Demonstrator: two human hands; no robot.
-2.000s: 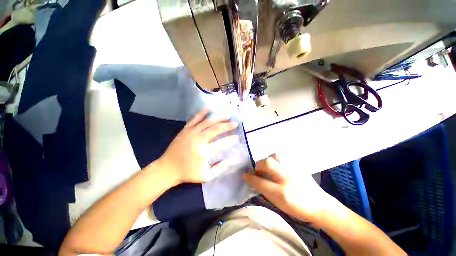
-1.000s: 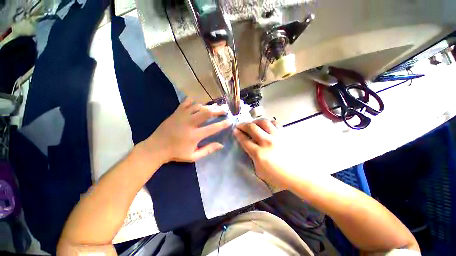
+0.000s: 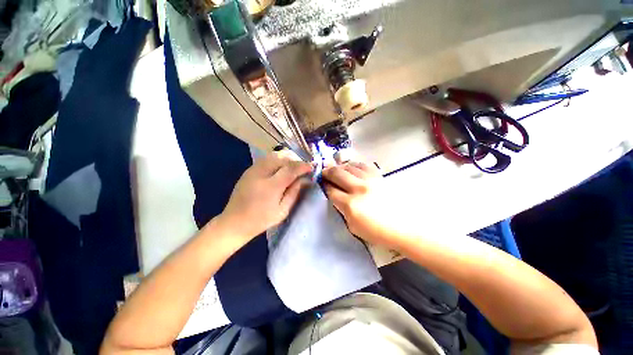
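A light grey-blue piece lies over a dark navy panel at the front of the cream-white sewing machine. The navy panel also runs up to the left behind the machine head. My left hand is bare and grips the cloth with fingertips just left of the lit needle area. My right hand is bare and pinches the cloth edge just right of it. The fingertips of both hands nearly meet. The needle tip and presser foot are too bright and small to make out.
Scissors with red and black handles lie right of the needle under the machine arm. Stacked navy panels lie at left, with a purple object at the far left. A blue crate stands at lower right. The white table curves across.
Both hands have come to the needle area, and the cloth has fed further up behind the head. The grey-blue piece now bulges below the left hand. The view has shifted slightly.
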